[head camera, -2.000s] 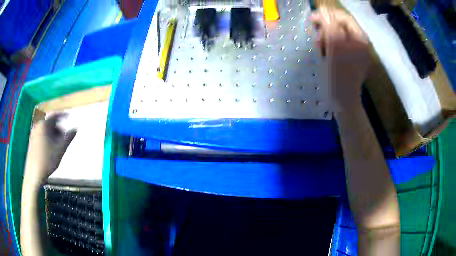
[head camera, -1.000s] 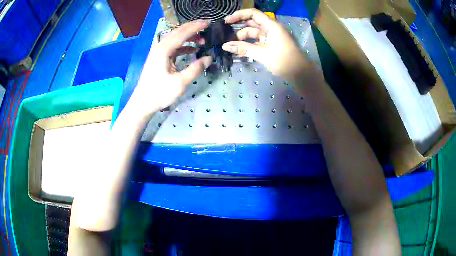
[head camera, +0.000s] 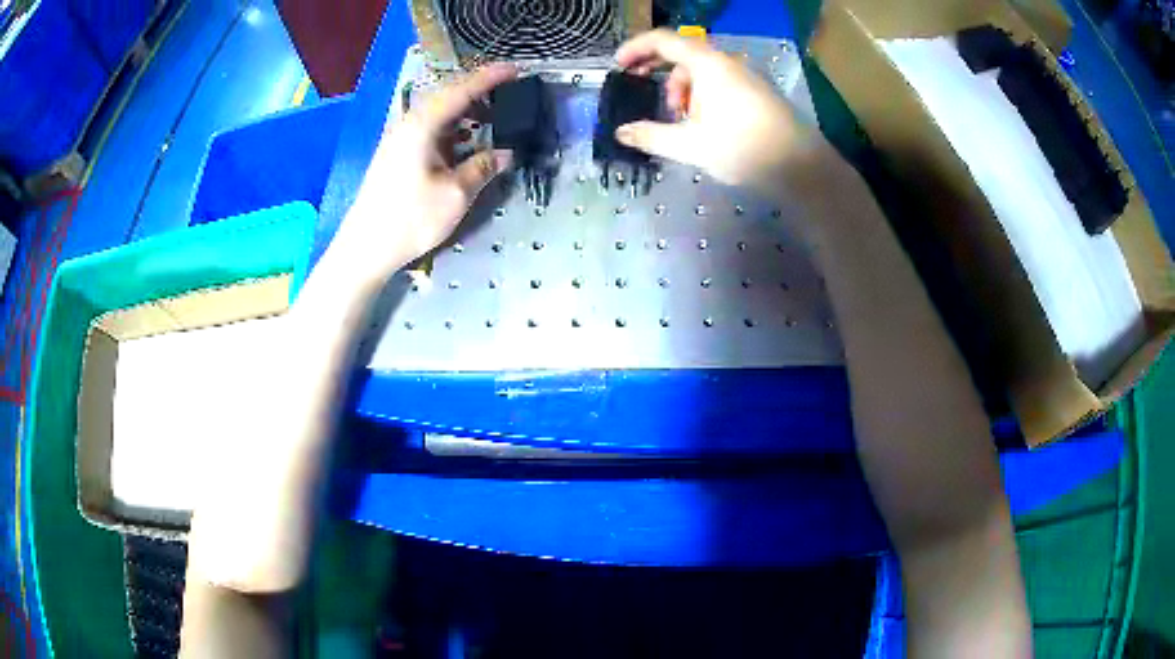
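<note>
Two black power adapters are side by side at the far part of the perforated base plate (head camera: 580, 296), pins pointing toward me. My left hand (head camera: 432, 174) grips the left adapter (head camera: 522, 119) at its left side. My right hand (head camera: 702, 116) grips the right adapter (head camera: 626, 113) between thumb and fingers. A gap separates the adapters. The pale positioning fixture (head camera: 576, 80) shows partly between them. The hands hide its ends. Part of the orange-yellow block (head camera: 692, 34) shows behind my right hand.
A fan with wire guard (head camera: 531, 23) stands behind the fixture. On the right an open cardboard carton (head camera: 902, 167) holds a row of black adapters (head camera: 1063, 142) on white liner. On the left a green bin (head camera: 52, 386) holds a cardboard tray (head camera: 98, 431) with stacked adapters (head camera: 155, 599) below it.
Both hands were apart, left at the tray and right near the carton. They came together over the plate with black adapters bunched between them, and now the adapters are separated, one per hand.
</note>
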